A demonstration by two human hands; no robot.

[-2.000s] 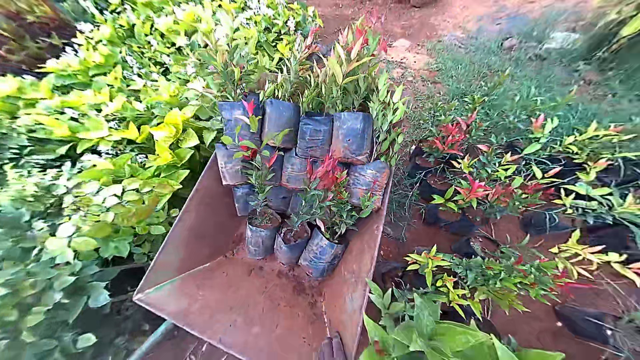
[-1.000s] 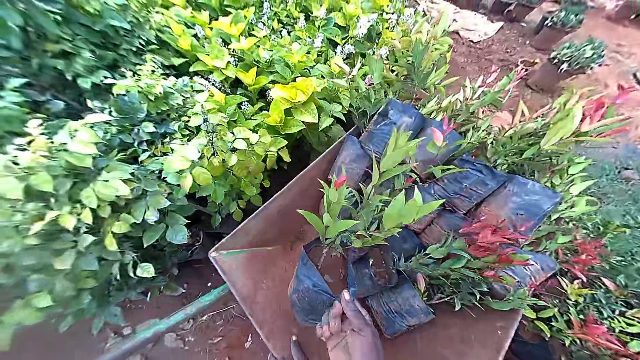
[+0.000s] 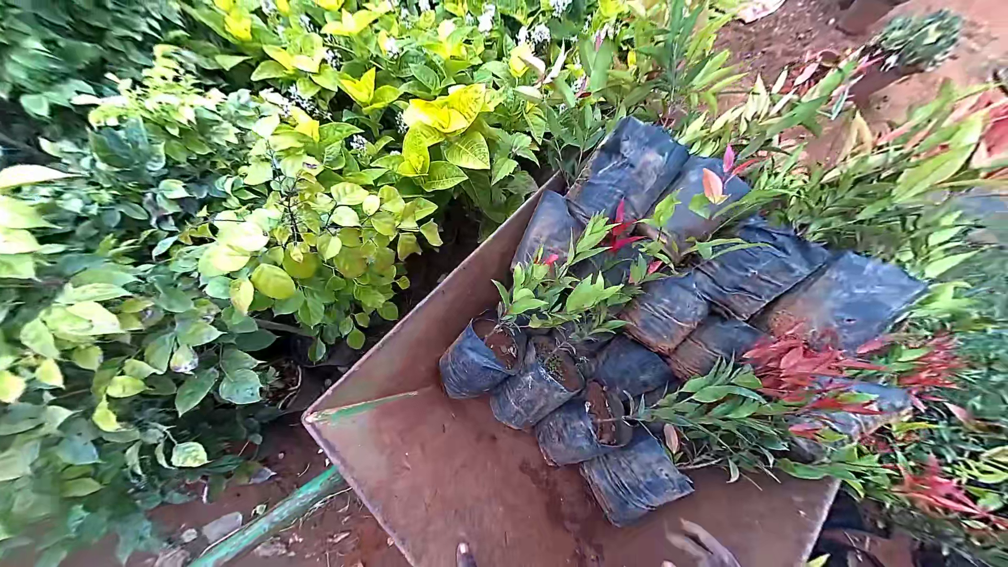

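Note:
A metal wheelbarrow tray (image 3: pixel 472 472), reddish with soil, holds several potted seedlings in black plastic grow bags. The front bags (image 3: pixel 476 358) stand or lean on its floor, with one lying tilted (image 3: pixel 636 480) nearest me. Bigger bags (image 3: pixel 846 299) lie stacked behind. Red-tipped foliage (image 3: pixel 803 366) spreads over the right side. My right hand (image 3: pixel 701 545) shows only in part, blurred, at the bottom edge, just below the tilted bag; whether it holds anything is hidden. Of my left hand, only a fingertip (image 3: pixel 465 555) shows at the bottom edge, over the tray.
Dense leafy shrubs (image 3: pixel 315 236) crowd the wheelbarrow's left side. A green metal handle (image 3: pixel 276 516) runs to the lower left over reddish soil. More red-tipped plants (image 3: pixel 937 496) stand close on the right. Bare soil (image 3: pixel 787 39) shows at the upper right.
A front bag that my right hand was touching a second ago now stands apart from it; the hand has moved down and back. Another bag has joined the front row. The view has swung left.

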